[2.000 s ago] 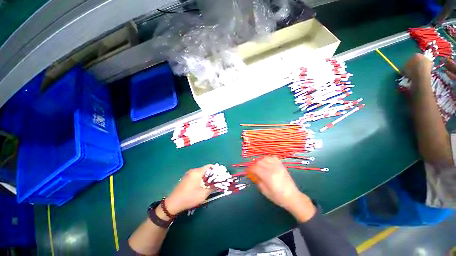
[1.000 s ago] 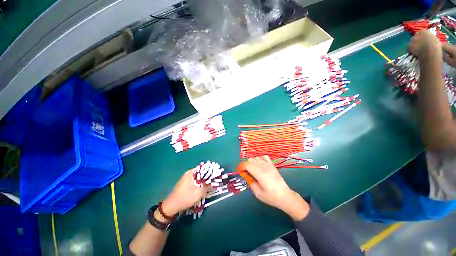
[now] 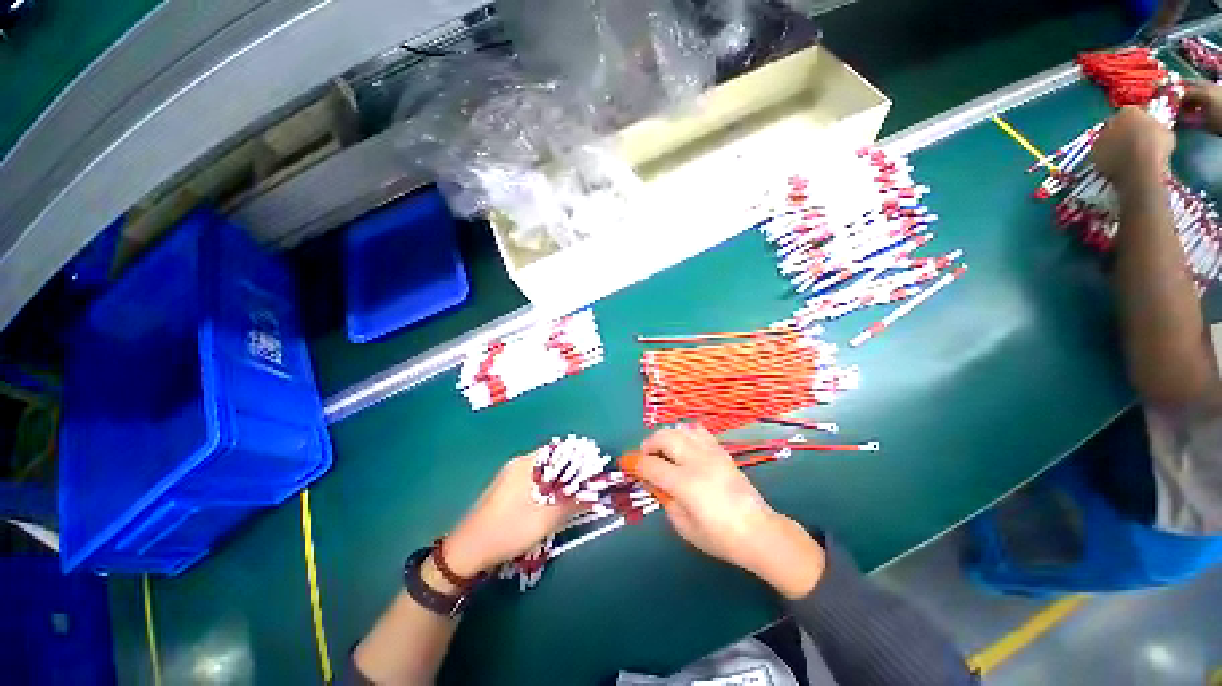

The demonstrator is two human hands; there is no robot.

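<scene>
My left hand [image 3: 507, 517] is closed around a fistful of red-and-white sleeved leads [image 3: 574, 469], their white ends towards the box. My right hand [image 3: 700, 491], with an orange finger cot at its fingertips, is at the right side of the fistful. A red wire with a small end terminal [image 3: 767, 458] runs from its fingers to the right; its other end is hidden. A bundle of orange-red wires [image 3: 737, 381] lies side by side just beyond, with a few loose wires below it.
Red-and-white leads lie in a small stack [image 3: 533, 359] and a larger pile [image 3: 858, 228]. Behind are a cream box [image 3: 764, 127], a clear plastic bag [image 3: 536, 121] and a shallow blue tray [image 3: 406, 265]. A blue bin [image 3: 201, 402] is left. A co-worker's arm [image 3: 1155, 268] is right.
My right hand has moved slightly left, close against the fistful, with a red wire now at its fingers. My left hand still holds the leads. The co-worker's hands have shifted over their pile.
</scene>
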